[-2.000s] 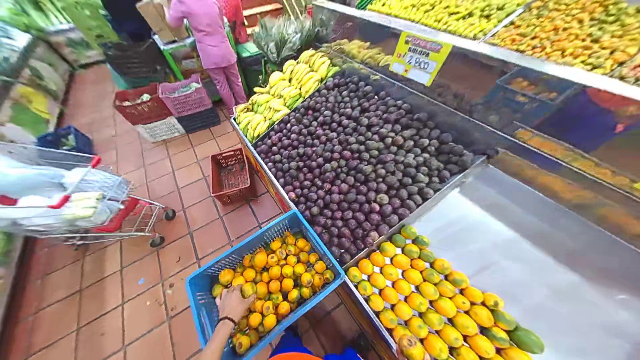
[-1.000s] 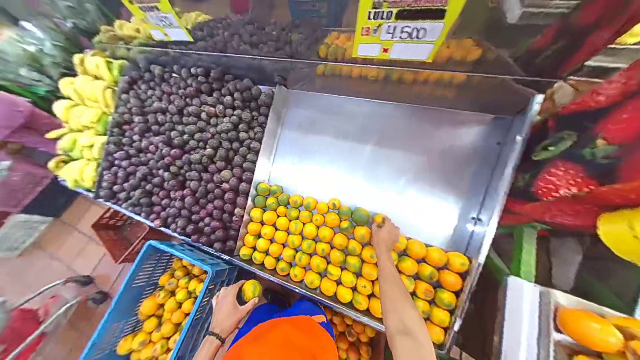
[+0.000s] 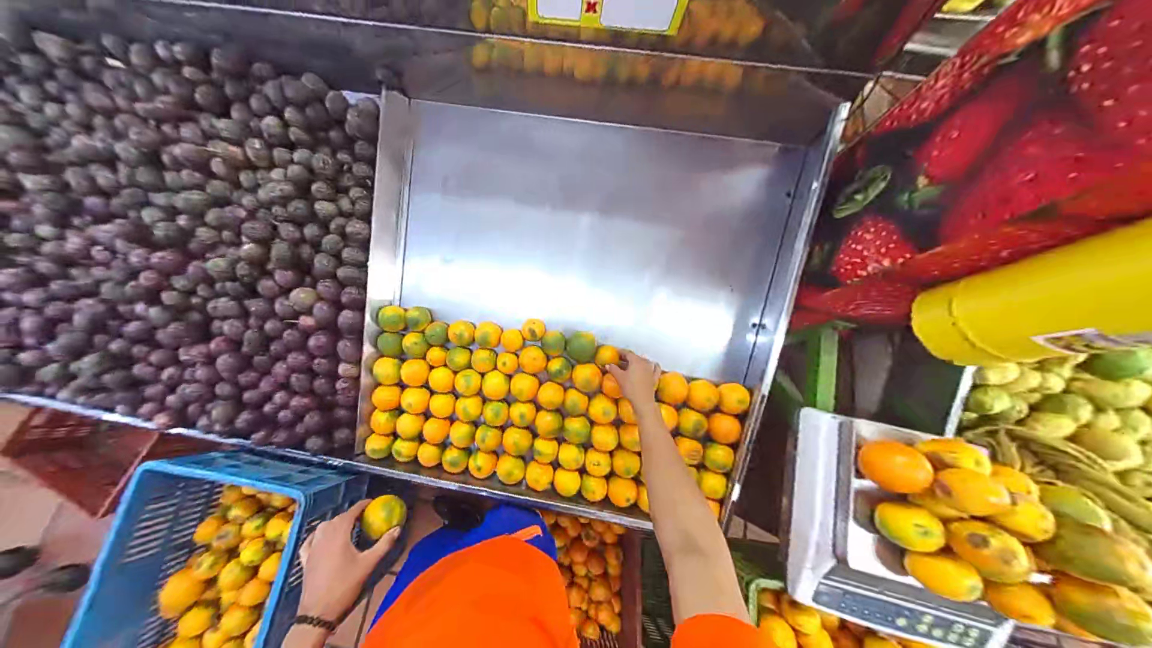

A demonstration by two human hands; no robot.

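My left hand (image 3: 337, 562) holds a yellow-green lulo fruit (image 3: 384, 517) beside the blue plastic crate (image 3: 135, 549), which holds more of the same fruit. My right hand (image 3: 635, 374) reaches over the metal display tray (image 3: 576, 198), its fingertips on an orange fruit (image 3: 607, 355) in the upper row. Close-set rows of yellow, orange and green fruit (image 3: 495, 385) cover the tray's lower part. Part of the rows is hidden behind my right forearm.
Dark purple fruit (image 3: 225, 225) fills the left bin. At right stand a digital scale (image 3: 886, 585) bearing papayas (image 3: 972, 495) and a yellow cylinder (image 3: 1035, 292). A crate of orange fruit (image 3: 589, 571) lies below the tray.
The view has swung right from the aisle onto the display. My left hand was in the blue crate two seconds ago and now holds a fruit outside it. My right hand stays at the upper row since one second ago.
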